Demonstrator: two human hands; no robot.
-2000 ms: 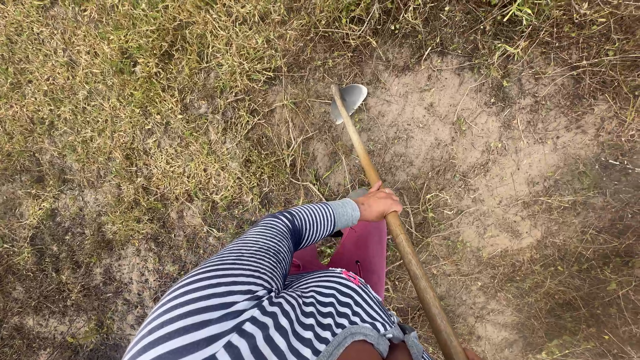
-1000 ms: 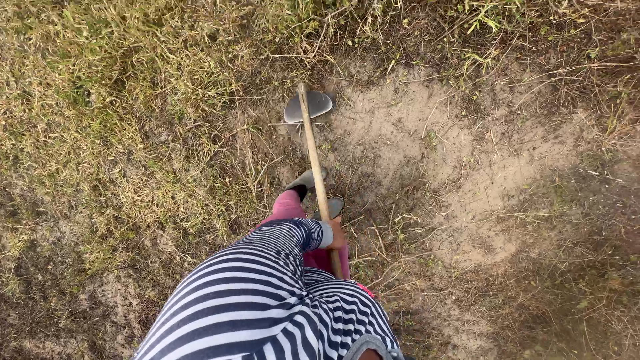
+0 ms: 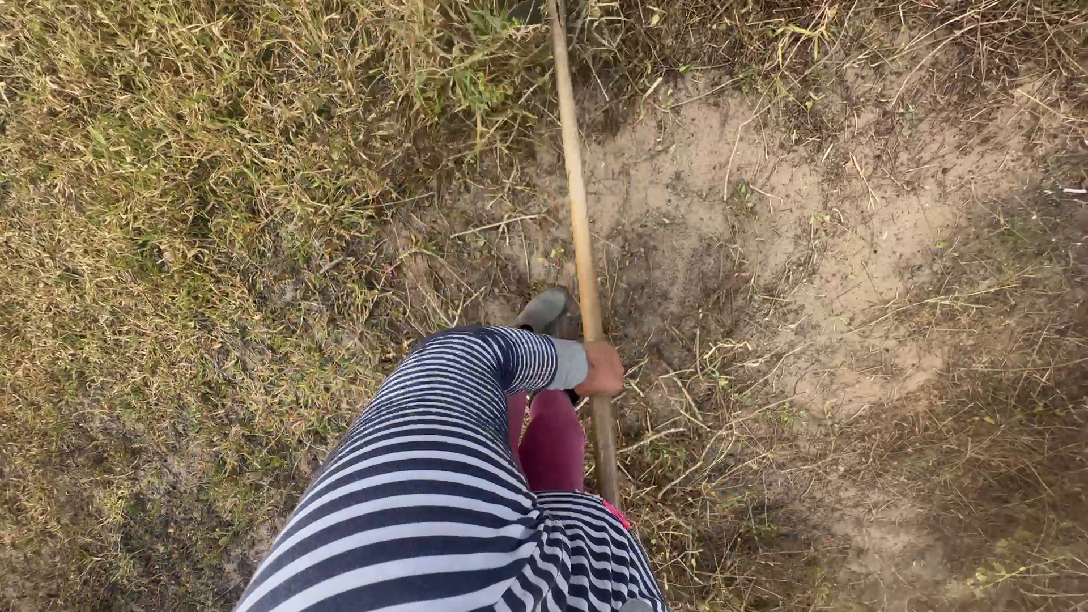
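My left hand (image 3: 602,369), in a navy-and-white striped sleeve with a grey cuff, is closed around the wooden handle (image 3: 580,221) of a hoe. The handle runs from the top edge of the view down past my leg to my waist, where my shirt hides its lower end. At the top edge, the dark hoe blade (image 3: 527,11) shows only in part among green grass. My right hand is outside the view; a bit of grey cloth shows at the bottom edge.
Dry, yellowish grass (image 3: 195,170) covers the left side. Bare sandy soil (image 3: 850,255) with scattered dry stems lies to the right. My grey shoe (image 3: 544,308) stands just left of the handle, below my magenta trousers (image 3: 552,442). Tangled dry weeds (image 3: 1003,51) lie at the upper right.
The hoe blade has moved up from bare ground near the upper middle into the grass at the top edge. The right hand, partly visible two seconds ago at the lower right, is out of view.
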